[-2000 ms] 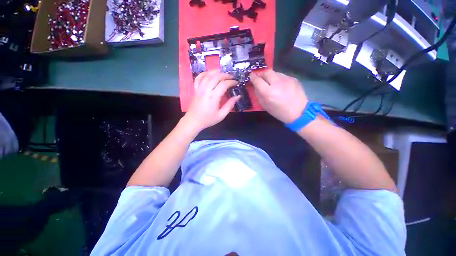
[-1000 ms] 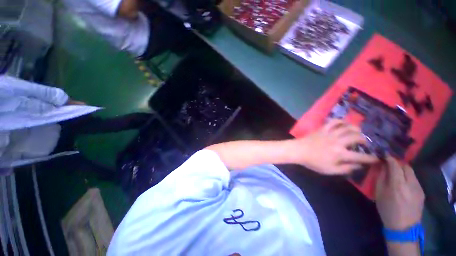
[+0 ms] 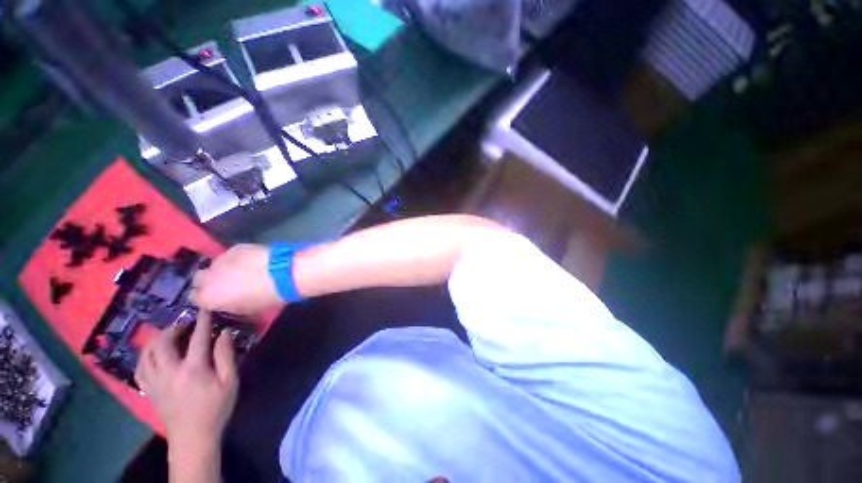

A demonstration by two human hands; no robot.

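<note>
A black housing assembly [image 3: 142, 307] lies on the pink-red work mat [image 3: 71, 316], with mat showing through its square opening. My left hand [image 3: 189, 377] rests on the near edge of the housing, fingers on it. My right hand [image 3: 236, 281], with a blue strap [image 3: 284, 272] at the wrist, has its fingertips on the housing's near right part, close to my left fingers. Any small part at the fingertips is too blurred to tell. Several small black brackets [image 3: 85, 243] lie at the mat's far end.
Two pale screw feeders [image 3: 293, 58] stand beyond the mat to the right, with dark cables over them. A thick grey cylinder [image 3: 113, 85] hangs at upper left. A white tray [image 3: 43, 373] of small metal parts is at the left edge. A white-framed dark panel [image 3: 581, 132] stands right of the bench.
The view has swung to the right, so the mat and housing now show at the left and the feeders are in view. Both hands stay at the housing.
</note>
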